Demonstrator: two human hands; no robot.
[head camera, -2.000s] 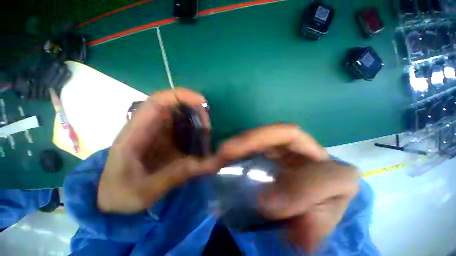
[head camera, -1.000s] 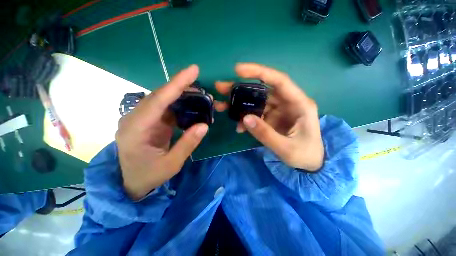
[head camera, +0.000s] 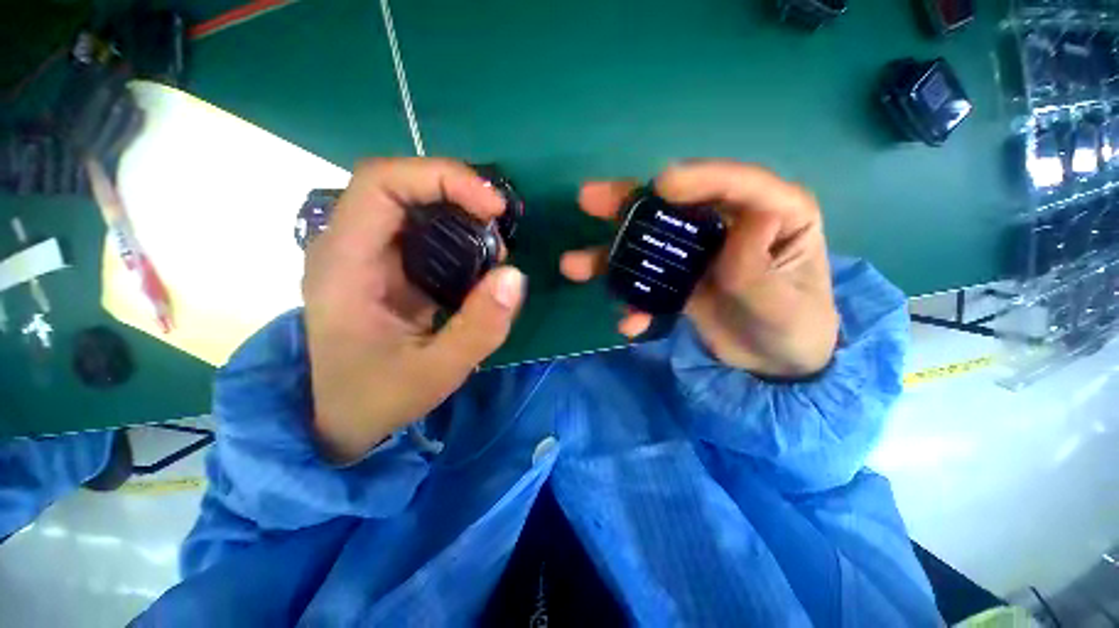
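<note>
My left hand (head camera: 390, 288) holds a black square smartwatch (head camera: 449, 255) between thumb and fingers. Its screen shows faint menu lines. Another dark round object (head camera: 504, 206) shows just behind it by my fingertips; I cannot tell whether it is held. My right hand (head camera: 758, 264) holds a second square smartwatch (head camera: 664, 254) by its edges, screen facing up, with white menu text lines on black. Both hands are above the green bench near its front edge, apart from each other.
A white and yellow paper sheet (head camera: 227, 227) lies left with a pink-red and white marker (head camera: 139, 264). Dark watches cluster at upper left. A round black piece (head camera: 102, 357) lies lower left. Loose watches (head camera: 925, 101) lie upper right beside a clear blister tray (head camera: 1080, 184).
The hands, blurred and close together two seconds ago, are now apart. The right watch has moved slightly right and its screen now shows menu text. The left watch is tilted and now shows faint lines.
</note>
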